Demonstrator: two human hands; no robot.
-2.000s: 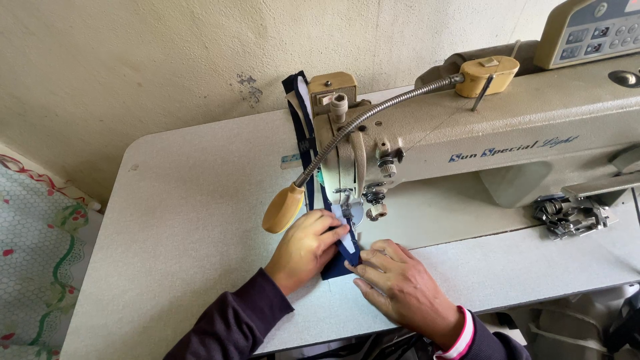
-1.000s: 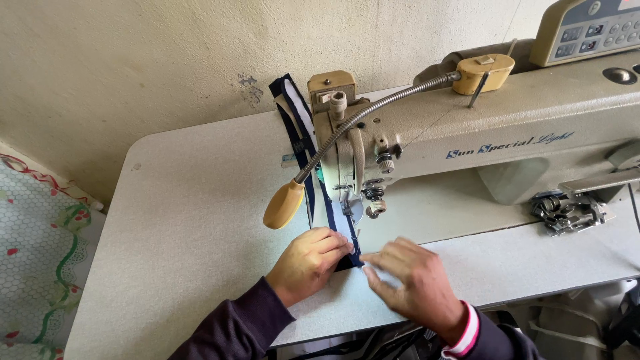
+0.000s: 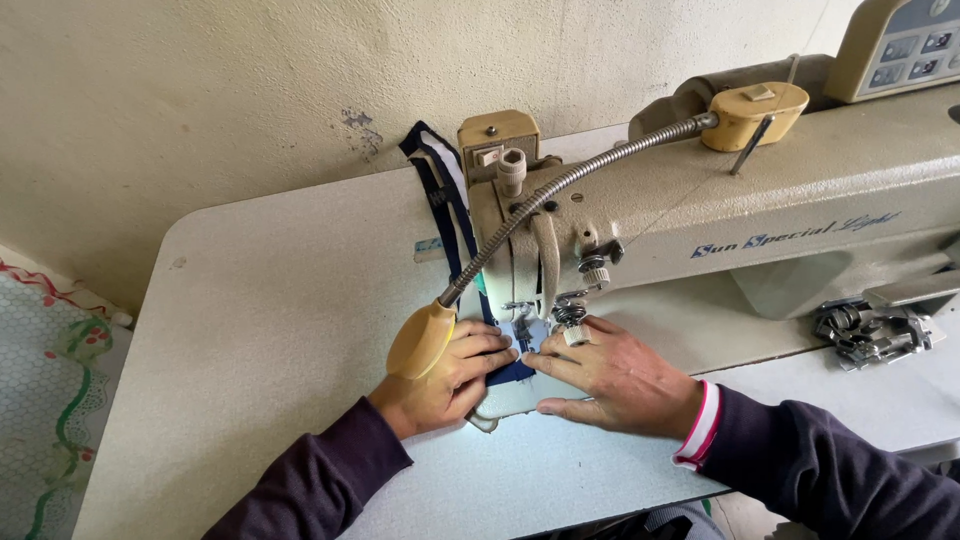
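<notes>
A narrow navy fabric strip with a pale facing (image 3: pixel 436 196) runs beside the head of the industrial sewing machine (image 3: pixel 750 232), its far end leaning against the wall. Its near end lies flat beneath the presser foot (image 3: pixel 523 330). My left hand (image 3: pixel 450 375) rests on the cloth left of the foot, fingers extended, partly behind the lamp's yellow head (image 3: pixel 421 339). Just right of the needle area, my right hand (image 3: pixel 615 375) touches the cloth with its fingertips, thumb spread toward me. The needle tip is too small to make out.
A flexible metal lamp neck (image 3: pixel 570 176) arches over the machine head. Metal attachments (image 3: pixel 870 330) lie under the arm at right. A control panel (image 3: pixel 907 52) sits above. The pale table (image 3: pixel 262 300) meets the wall behind; a patterned cloth (image 3: pixel 45 375) is at far left.
Both hands have moved up toward the presser foot from nearer the table's front edge. The near end of the strip has also shifted closer to the foot.
</notes>
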